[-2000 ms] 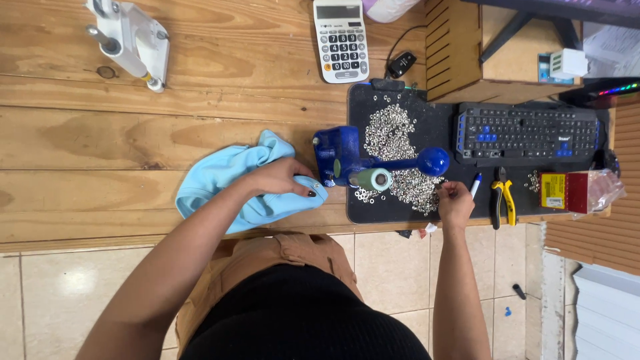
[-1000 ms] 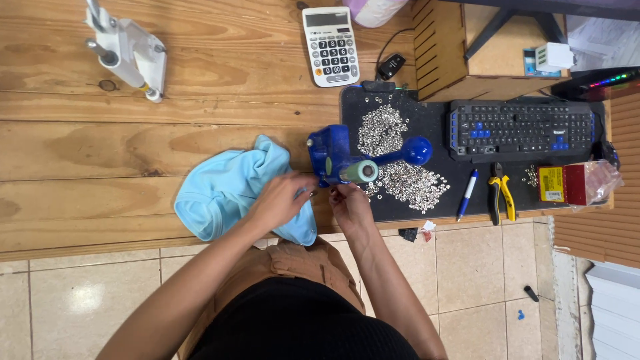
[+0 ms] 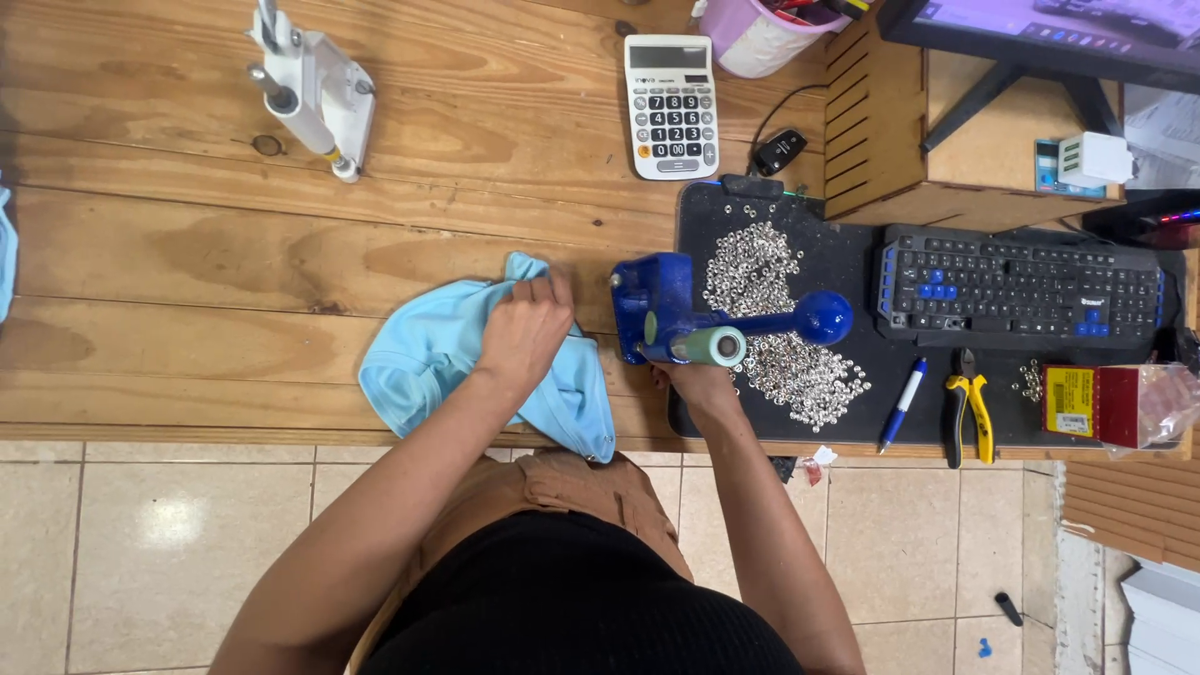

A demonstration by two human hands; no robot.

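A light blue cloth garment [image 3: 441, 328] with metal snaps at its lower corner lies bunched on the wooden table. My left hand [image 3: 530, 323] is closed on its upper part. Just right of it stands a blue hand press [image 3: 656, 300] with a ball-ended lever and a pale green cylinder. My right hand [image 3: 694, 380] reaches under the cylinder at the press's front; its fingertips are mostly hidden, so what they hold cannot be seen. Small metal snap rings [image 3: 750, 272] lie in loose piles on the black mat [image 3: 844, 375], right of the press.
A white press [image 3: 323, 103] and a calculator [image 3: 670, 108] stand farther back. On the right are a keyboard [image 3: 1022, 286], a pen [image 3: 903, 406], yellow-black pliers [image 3: 970, 408], a red and yellow box [image 3: 1092, 403] and a wooden monitor stand [image 3: 891, 122].
My right hand has moved left from the ring pile to the press. My left hand has left the press side and is now on the garment's upper part, and the garment's snapped corner lies at the table edge.
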